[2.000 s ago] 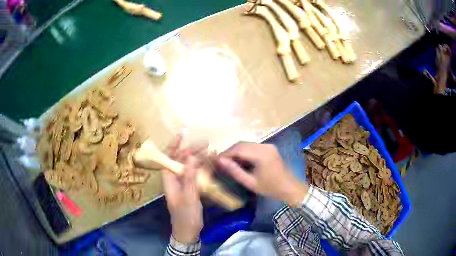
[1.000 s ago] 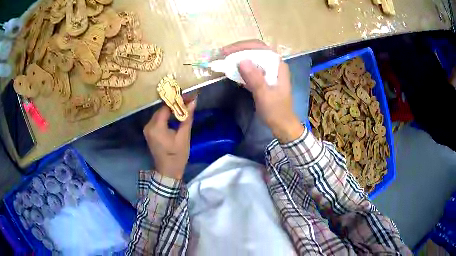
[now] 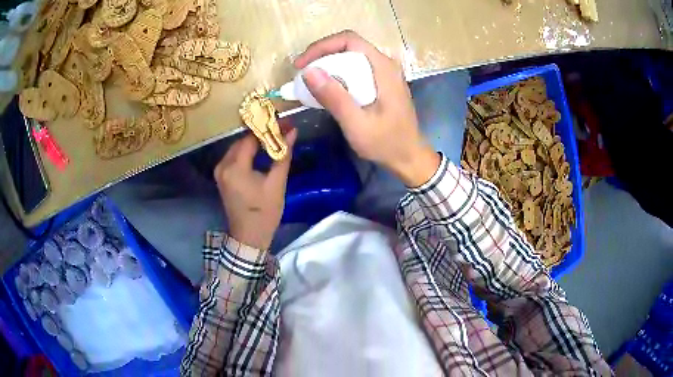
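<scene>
My left hand (image 3: 254, 188) holds a moulded leg, with its pale yellow foot end (image 3: 263, 125) facing up near the bench's front edge. The rest of the leg is hidden below the foot. My right hand (image 3: 376, 110) grips a white glue bottle (image 3: 347, 79), tilted to the left. Its greenish nozzle tip is at the toe end of the foot; whether it touches I cannot tell. A heap of flat tan sole pieces (image 3: 136, 55) lies on the bench at the upper left.
A blue bin of tan sole pieces (image 3: 520, 173) stands at the right. A blue bin of grey-purple ring-like parts (image 3: 74, 254) is at the lower left. A black slab (image 3: 23, 151) and a pink-red strip (image 3: 50, 147) lie at the bench's left corner.
The foot was turned up and the glue bottle came into my right hand. Since one second ago, the bottle has moved left, bringing its nozzle to the foot's toe end.
</scene>
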